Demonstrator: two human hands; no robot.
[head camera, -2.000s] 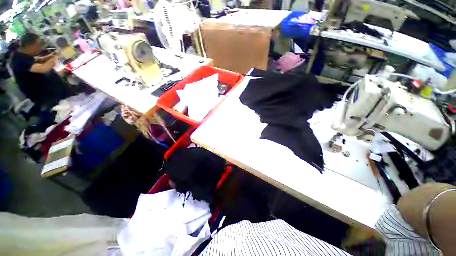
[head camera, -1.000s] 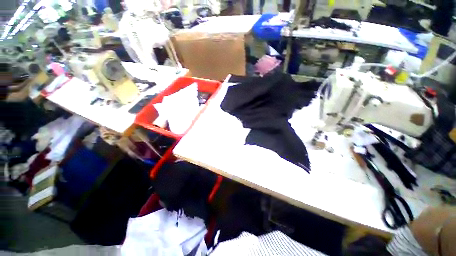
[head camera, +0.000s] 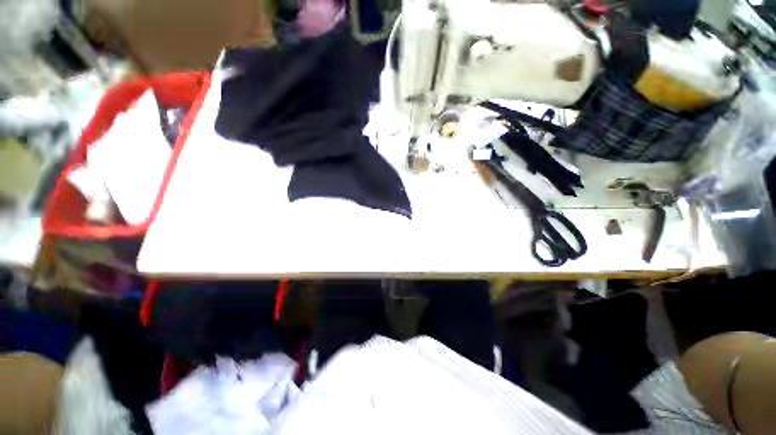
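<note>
A black garment piece (head camera: 319, 110) lies spread and creased on the white table (head camera: 230, 229), left of the needle area. The white sewing machine head (head camera: 519, 59) stands over the table at its right. Black shears (head camera: 544, 219) lie right of the needle, their loop handles near the front edge. At the lower right corner, my right forearm (head camera: 715, 370) with a bracelet is cut off by the edge. Bare skin, blurred, also shows at the lower left corner beside a pale sleeve. Neither of my hands can be made out.
A red basket (head camera: 64, 200) with white cut pieces (head camera: 132, 161) is at the table's left end. Narrow black strips (head camera: 540, 161) lie behind the shears. A plaid pouch (head camera: 630, 123) is right of the machine. White cloth (head camera: 230, 395) lies below the table.
The view has swung right and down, so the table's front edge now looks level. Blurred skin has come in at the lower left. The garment piece and shears appear unmoved on the table.
</note>
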